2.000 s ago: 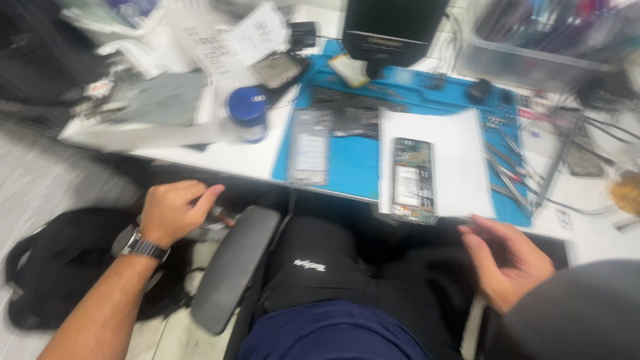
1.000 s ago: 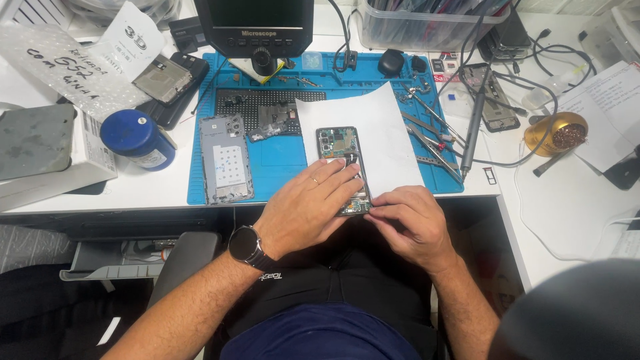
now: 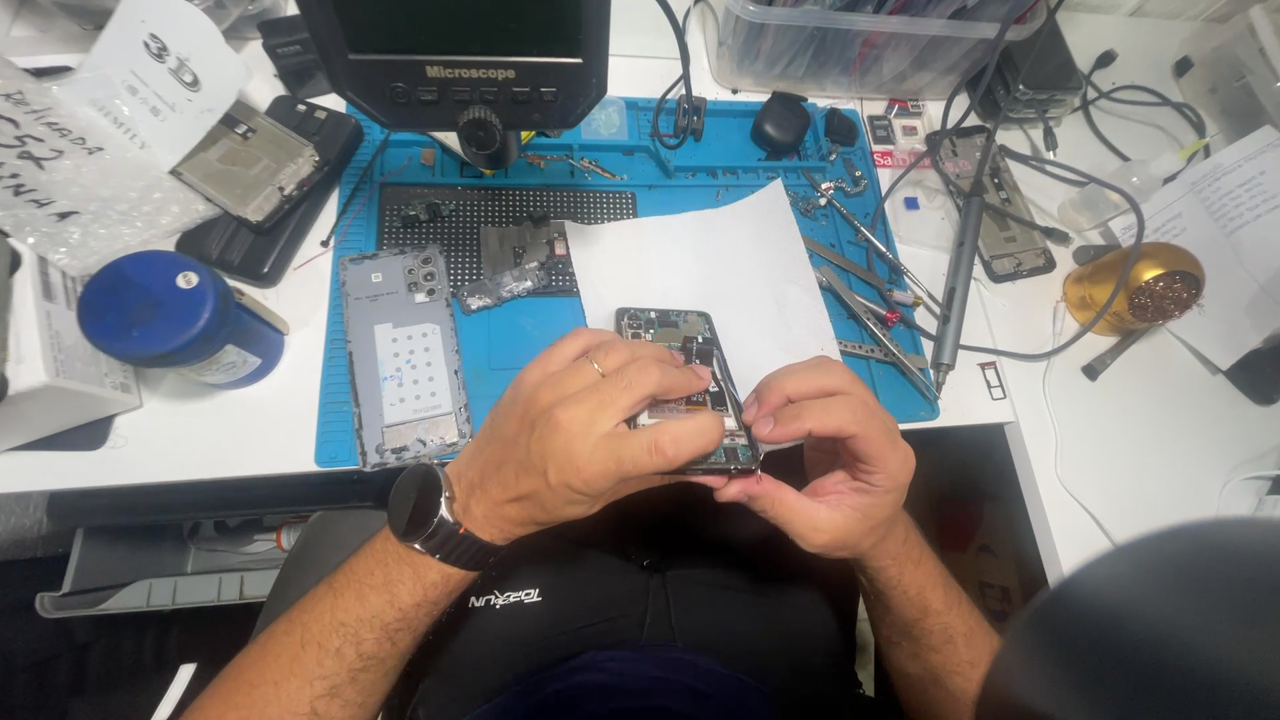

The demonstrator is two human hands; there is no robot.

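An opened smartphone (image 3: 665,325) lies over the near edge of a white sheet of paper (image 3: 700,250), its circuit board and inner parts bare. My left hand (image 3: 590,430) reaches across the phone from the left, fingers pressed on its inside, and covers much of its lower half. With thumb and fingers, my right hand (image 3: 830,450) grips the phone's lower right edge. Left of them a removed grey phone back cover (image 3: 405,350) rests on the blue silicone repair mat (image 3: 520,335), near a loose phone part (image 3: 505,287) on a black perforated pad (image 3: 445,215).
A microscope with a screen (image 3: 460,70) stands behind the mat. Tweezers (image 3: 865,300) and a pen-shaped screwdriver (image 3: 960,290) lie at the right, near a gold tip cleaner (image 3: 1130,290). A blue jar (image 3: 160,310) stands left; a clear plastic bin (image 3: 830,45) is at the back.
Two seconds ago both hands were apart, off the phone. A second ago they were on it; since then my left fingers have shifted and uncovered more of its inside. The view has moved largely.
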